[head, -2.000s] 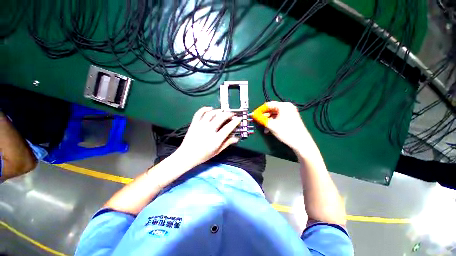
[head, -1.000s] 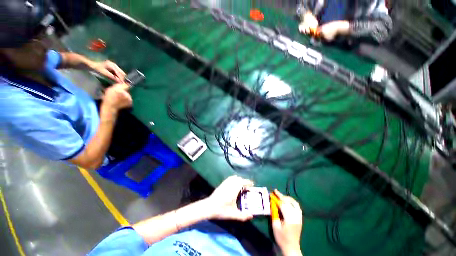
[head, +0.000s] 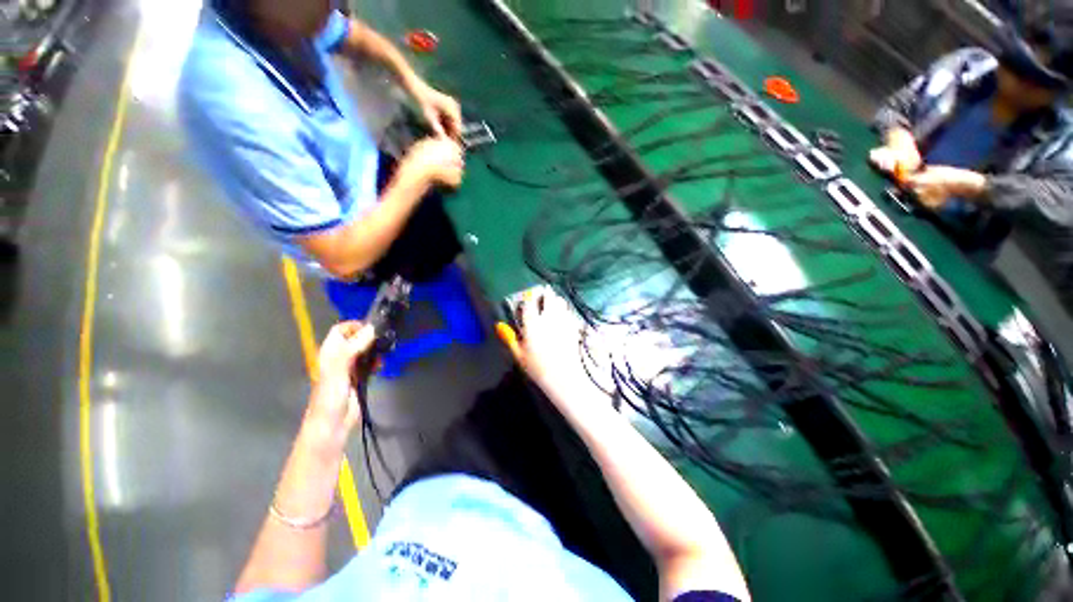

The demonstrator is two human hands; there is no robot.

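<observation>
My left hand (head: pixel 342 355) is raised at the left, off the table, and holds a dark, blurred fixture (head: pixel 388 310) by its lower end. Thin black cables (head: pixel 367 429) hang down from it. My right hand (head: pixel 547 334) is at the table's near edge, its fingers over a silver-grey fixture (head: pixel 526 301) and its thumb side below it. An orange-yellow finger cot (head: pixel 507 335) shows on this hand. The fingers hide much of that fixture.
Black cables (head: pixel 659 388) lie looped across the green table (head: pixel 500 223). A dark channel (head: pixel 718 276) divides it. A row of fixtures (head: pixel 865 218) lies beyond. A person (head: pixel 265 141) sits at left by a blue stool (head: pixel 441 318); another person (head: pixel 982 129) works opposite. Orange-red handles (head: pixel 780 89) lie there.
The view has swung left. My hands have moved apart: the left now holds a fixture out to the left, and the right has gone to the fixture set aside on the table edge.
</observation>
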